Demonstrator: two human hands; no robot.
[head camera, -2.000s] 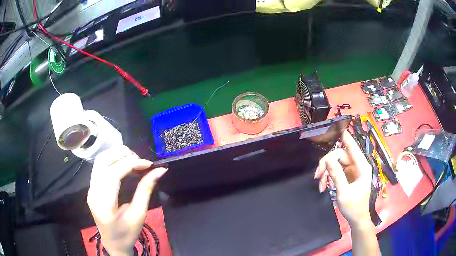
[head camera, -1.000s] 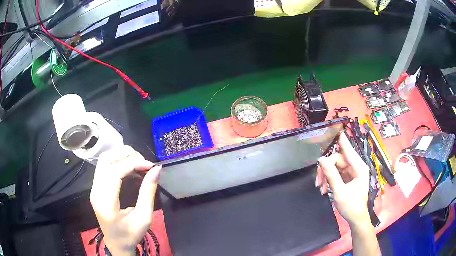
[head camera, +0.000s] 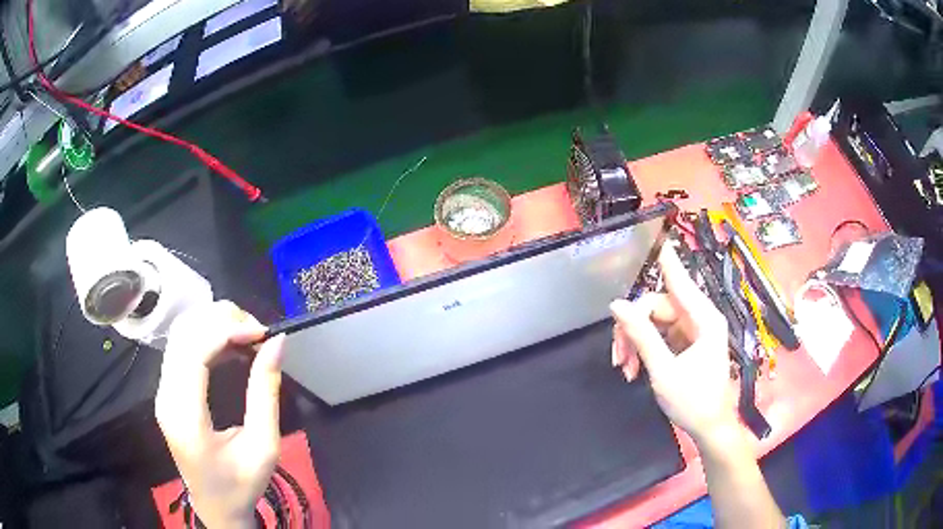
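Observation:
A tablet (head camera: 465, 310) is held tilted up, its face towards me lit pale grey with a small dark mark near the middle. Its lower edge is at the back part of a flat black pad (head camera: 496, 429). My left hand (head camera: 222, 413) pinches its upper left corner between thumb and fingers. My right hand (head camera: 682, 341) holds its upper right corner, with some fingers curled beside the right edge. The far side of the tablet is hidden.
Behind the tablet stand a blue bin (head camera: 336, 271) of small metal parts, a glass dish (head camera: 473, 215) and a black fan (head camera: 603, 181). Loose flex cables (head camera: 747, 284) and circuit boards (head camera: 760, 176) lie right. White tape rolls (head camera: 134, 279) are left, a coiled cable (head camera: 284, 501) front left.
The tablet's face has gone from dark to lit pale grey. Both hands keep their hold on its corners. The whole view has shifted, so things appear further left and slightly higher.

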